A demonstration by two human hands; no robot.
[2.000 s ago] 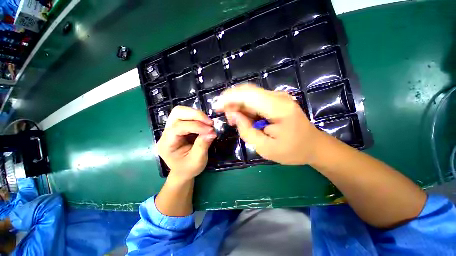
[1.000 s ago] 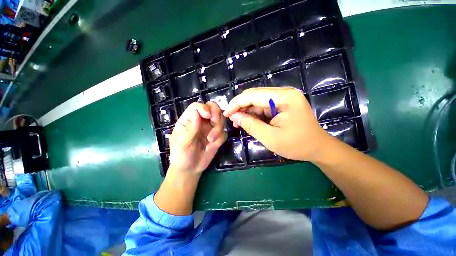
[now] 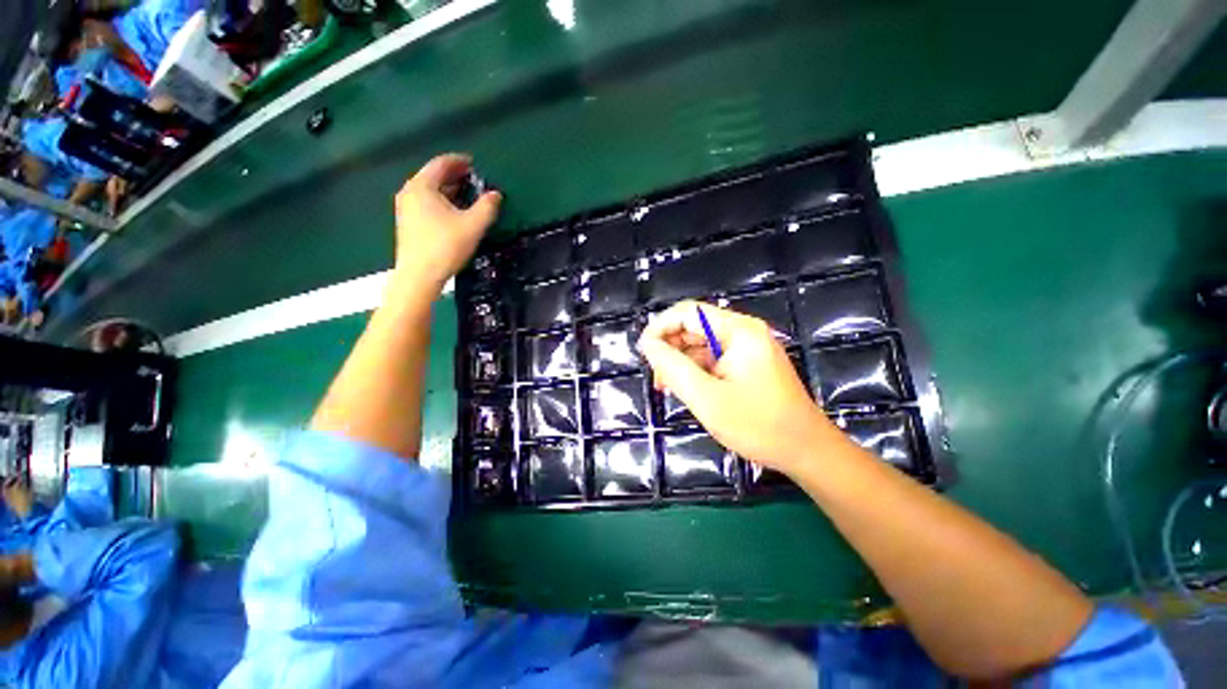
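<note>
My left hand (image 3: 433, 222) is stretched to the far side, beyond the tray's far left corner. Its thumb and fingers are around a small black unit (image 3: 475, 186) with pale detail, mostly covered by the fingertips. My right hand (image 3: 727, 374) is above the middle of the black blister tray (image 3: 837, 303), fingertips pinched together. It holds a slim blue tool (image 3: 709, 331) that sticks up between the fingers. I cannot tell whether its fingertips hold a tiny part. Small dark units (image 3: 487, 366) sit in the tray's left column. Tiny white specks lie on the tray ribs.
A small black piece (image 3: 318, 121) lies on the green surface far left. A white strip (image 3: 289, 314) runs behind the tray. Black equipment (image 3: 132, 404) stands left, clear tubing (image 3: 1114, 438) right, a metal post (image 3: 1124, 74) far right. People in blue smocks are at left.
My left hand has left the space over the tray and moved far forward to the small black unit. My right hand keeps the blue tool over the tray. The view has shifted.
</note>
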